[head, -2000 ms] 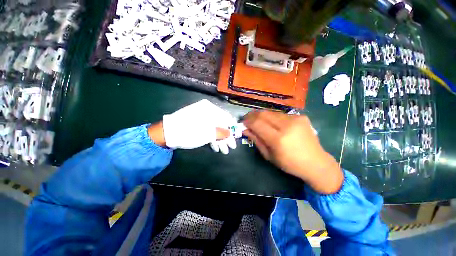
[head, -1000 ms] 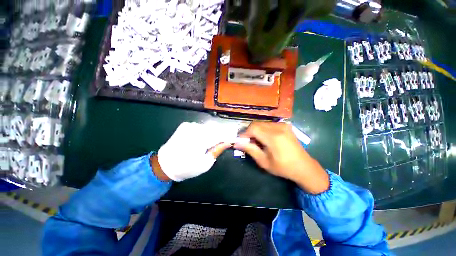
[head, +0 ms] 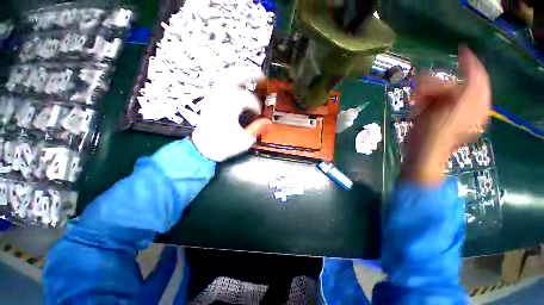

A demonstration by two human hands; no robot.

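Observation:
My left hand (head: 226, 122), in a white glove with bare fingertips, is at the left edge of the orange press fixture (head: 307, 140). Its fingers are partly curled and blurred; whether it holds anything cannot be told. A white part (head: 292, 120) lies in the pale seat of the fixture, below the olive-green press head (head: 349, 39). My right hand (head: 447, 113), bare and blurred, is raised over the right blister tray (head: 471, 208); whether it holds anything cannot be told. Small white pieces (head: 286, 187) lie on the bench in front of the fixture.
A black tray (head: 138, 89) heaped with white parts stands left of the fixture. Left blister trays (head: 45, 161) hold rows of white parts. A blue-and-white item (head: 335, 175), a crumpled white wipe (head: 368, 138) and a squeeze bottle (head: 348, 119) lie near the fixture. A metal cylinder (head: 392, 67) is behind.
My hands have moved apart from in front of the fixture. My left hand has moved up to the fixture's left side, my right hand up and right over the right tray. The view has shifted.

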